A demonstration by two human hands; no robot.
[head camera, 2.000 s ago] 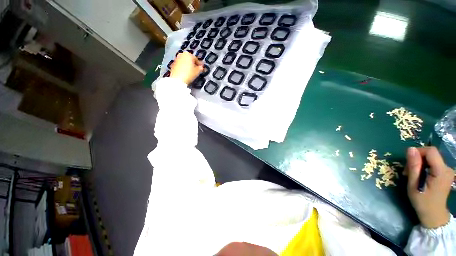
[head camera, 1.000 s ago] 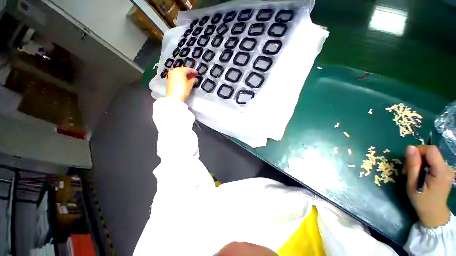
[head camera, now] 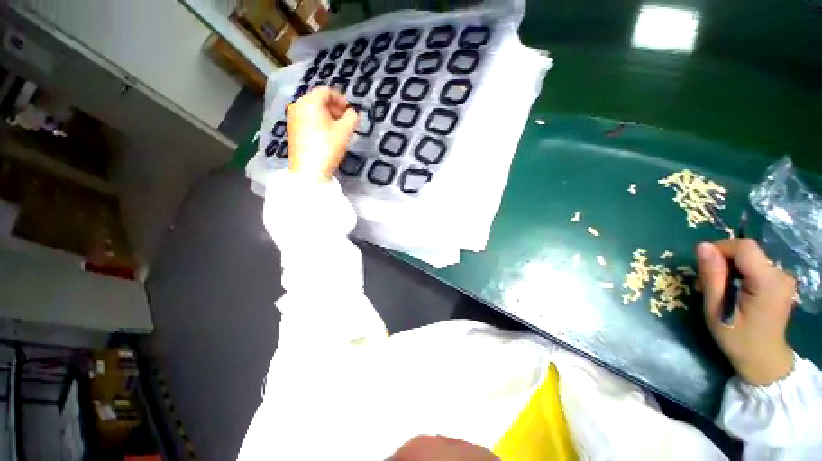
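Note:
My left hand (head camera: 320, 135) is over the left part of the white foam sheet (head camera: 478, 180), fingers bent together among rows of black frames (head camera: 406, 115). One frame lies right at its fingertips; whether the fingers grip it is unclear, and the hand hides some frames. My right hand (head camera: 753, 311) is at the right, shut on a slim dark pen-like tool, possibly tweezers (head camera: 730, 302). Small cream parts lie in two loose piles, a farther one (head camera: 696, 198) and a nearer one (head camera: 669, 290), left of this hand, with a few strays between the piles and sheet.
A crinkled clear plastic bag (head camera: 793, 212) lies beyond my right hand on the green bench (head camera: 559, 297). A small dark reddish scrap (head camera: 616, 130) lies farther back. Cardboard boxes (head camera: 270, 31) stand past the sheets. Grey floor (head camera: 207, 270) shows left of the bench edge.
The view has shifted, so sheet and piles appear farther left. My left hand has moved slightly up across the rows of frames. My right hand keeps its hold on the tool beside the piles.

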